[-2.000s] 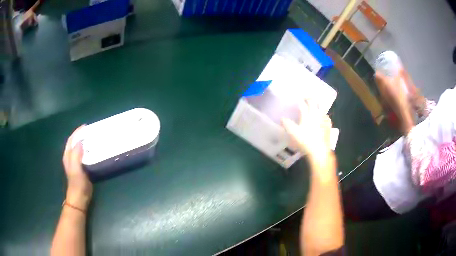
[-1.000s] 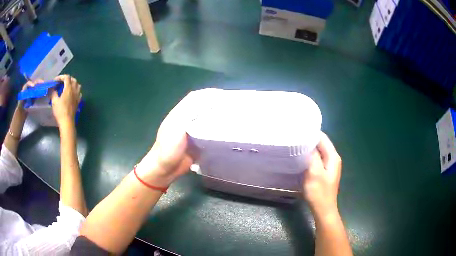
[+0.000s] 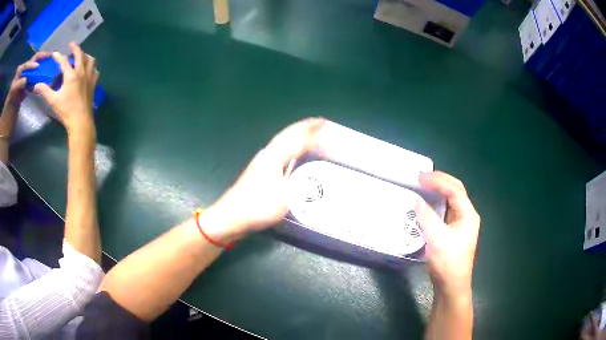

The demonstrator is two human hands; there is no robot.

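Note:
A white oblong unit (image 3: 359, 212) with concentric ring marks near each end of its face is held at the centre, tilted, above or on the green table. A pale side (image 3: 382, 154) shows along its far edge. My left hand (image 3: 276, 176) grips its left end, with a red band on the wrist. My right hand (image 3: 448, 229) grips its right end, the thumb on the face by the rings. The unit's underside is hidden.
The green table (image 3: 199, 86) spreads around. A neighbour's hands (image 3: 66, 86) hold a blue item at left, near a blue-and-white carton (image 3: 66, 25). Another carton (image 3: 425, 20) stands at the far side. Stacked cartons (image 3: 565, 73) are at upper right, a carton (image 3: 596, 211) at the right edge.
The unit has turned in my hands, so the ring-marked face now shows where a plain white top and ribbed side showed. The view has shifted slightly. The neighbour's hands have closed around the blue item.

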